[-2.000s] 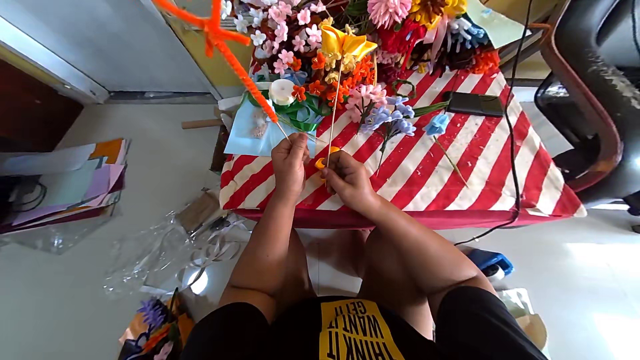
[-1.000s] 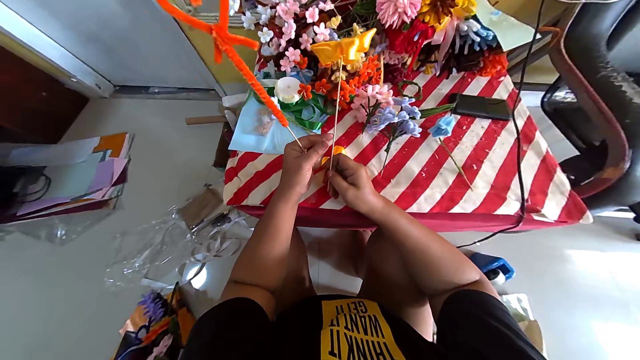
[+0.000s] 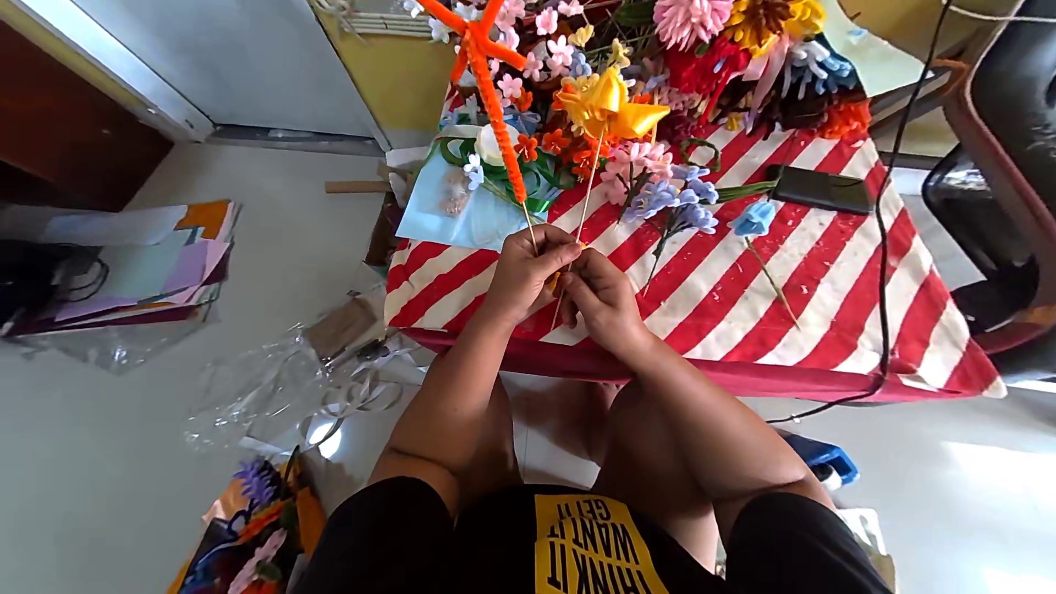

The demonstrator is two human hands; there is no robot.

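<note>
My left hand [image 3: 528, 268] is closed around a thin stick that bears an orange pipe-cleaner shape [image 3: 499, 115]; its thumb touches a second stick. That second stick [image 3: 588, 194] carries a yellow flower [image 3: 609, 107] at its top and runs down to my right hand [image 3: 602, 301], whose fingers pinch it. Between the two hands shows a small yellow-orange piece [image 3: 554, 281], mostly hidden by fingers. The hands meet just above the front edge of the red-and-white striped cloth [image 3: 742, 289].
Pipe-cleaner flowers [image 3: 553, 49] crowd the table's back. Blue flowers [image 3: 676, 202], a light blue flower [image 3: 752, 219] and a black phone [image 3: 821, 190] lie nearer. A black cable [image 3: 884, 247] crosses the right side. Clear plastic [image 3: 247, 388] and papers [image 3: 165, 264] lie at left.
Both hands stay close together with the sticks in them. The yellow flower's top has turned and tilted a little; the fingers have shifted slightly around the small yellow-orange piece.
</note>
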